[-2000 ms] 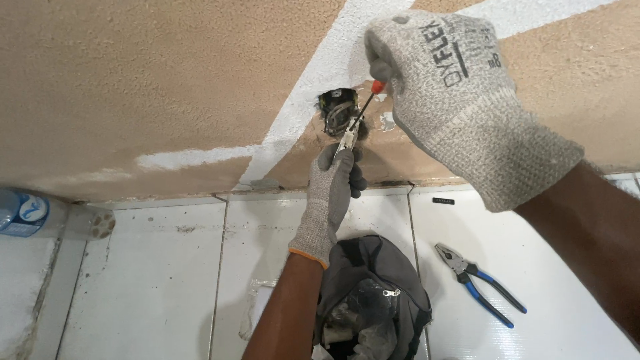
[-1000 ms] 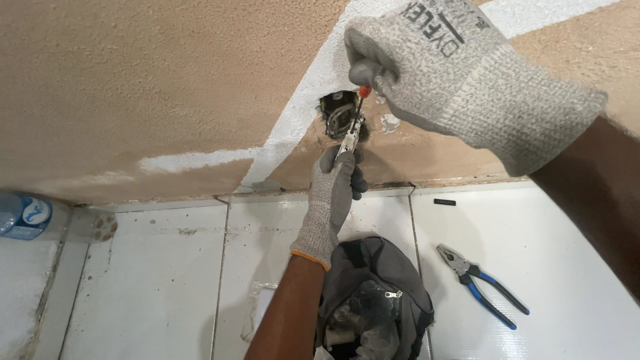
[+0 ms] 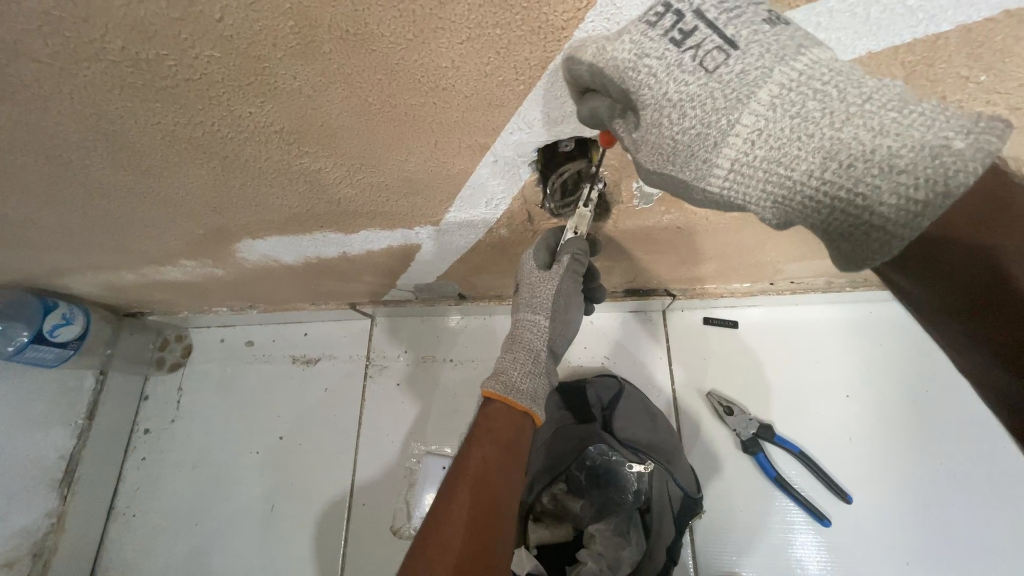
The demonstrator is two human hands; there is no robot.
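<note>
Both hands wear grey knit work gloves with darker coated fingers. My left hand (image 3: 560, 280) pinches a narrow white electrical fitting (image 3: 582, 214) just below an open wall box (image 3: 566, 176) with wires looped inside. My right hand (image 3: 696, 112), above and to the right, is closed around a screwdriver (image 3: 607, 140); its red end shows below the fist, and most of the handle is hidden. The screwdriver's thin shaft slants down to the upper part of the fitting. Exactly where the tip sits cannot be made out.
Combination pliers (image 3: 780, 456) with blue and black handles lie on the white tiles at right, below a small black strip (image 3: 720, 322). A dark grey bag (image 3: 632, 400) sits open beside my left forearm. A clear plastic bottle (image 3: 48, 328) lies at far left. Clear plastic packaging (image 3: 412, 488) is left of my forearm.
My right hand has shifted slightly left since two seconds ago, and its wrist has turned. My left hand stays below the wall box with the fitting.
</note>
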